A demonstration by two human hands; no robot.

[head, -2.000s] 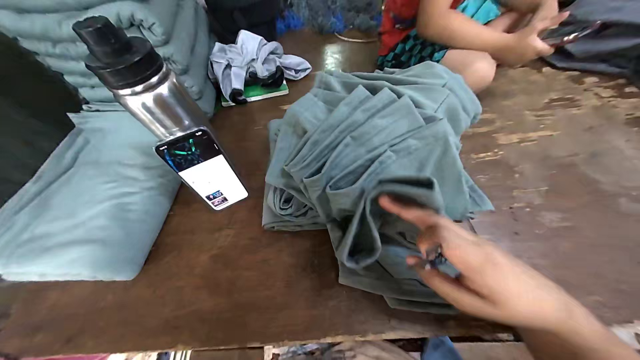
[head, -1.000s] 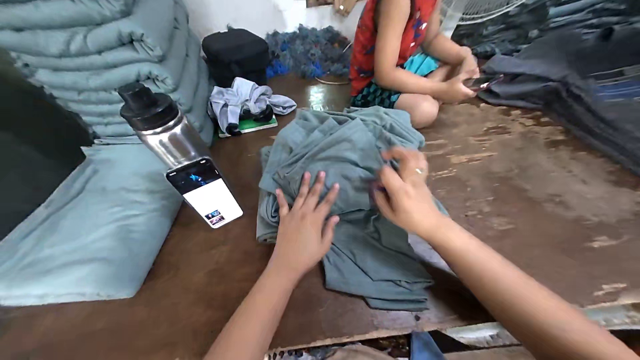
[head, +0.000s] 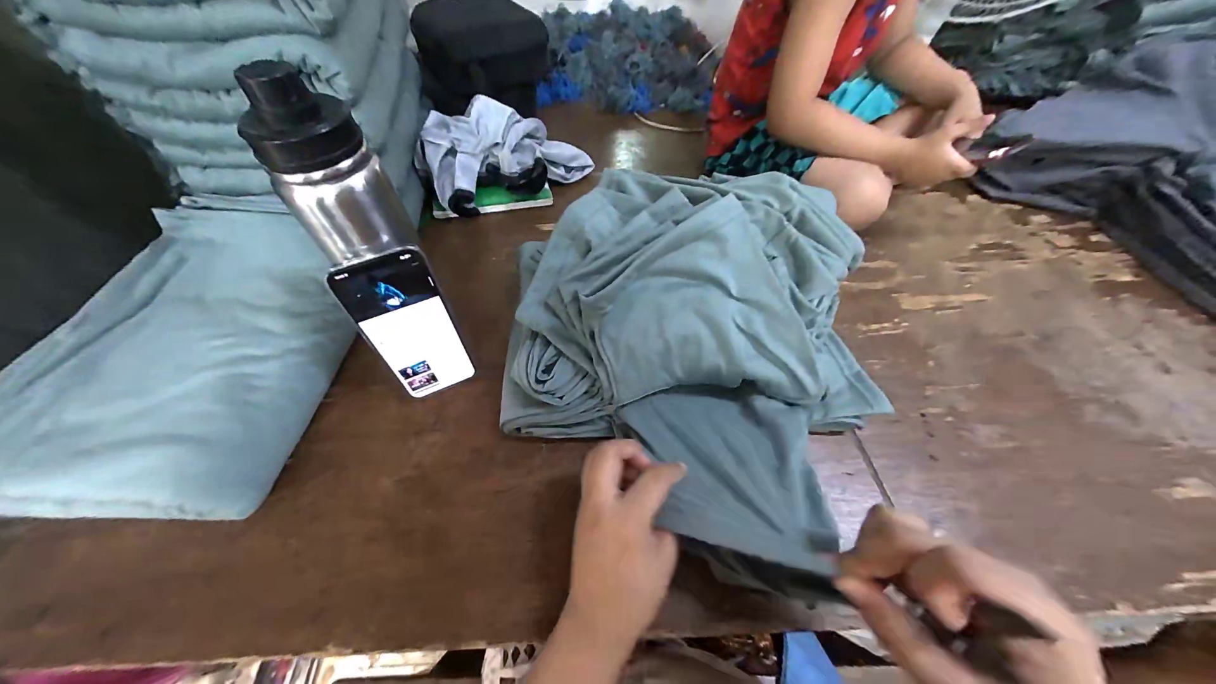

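Note:
A heap of grey-green fabric garments (head: 703, 304) lies at the middle of the wooden table. One piece (head: 731, 475) runs from the heap toward the near edge, its hem stretched between my hands. My left hand (head: 627, 532) pinches the left end of that hem. At its right end, my right hand (head: 950, 589) grips the cloth; a small dark object, blurred and mostly hidden, is also within its fingers.
A steel bottle (head: 347, 209) with a phone (head: 404, 323) leaning on it stands on the table (head: 408, 532). Folded fabric stacks (head: 171, 351) fill the left. A seated person (head: 807, 104) is behind the heap; dark cloth (head: 1130, 152) lies far right. A grey cloth (head: 494, 142) rests on a green item.
Both hands have moved from on top of the heap toward the near edge. My left hand, spread flat one second ago, now pinches the hem, which is drawn out between my hands.

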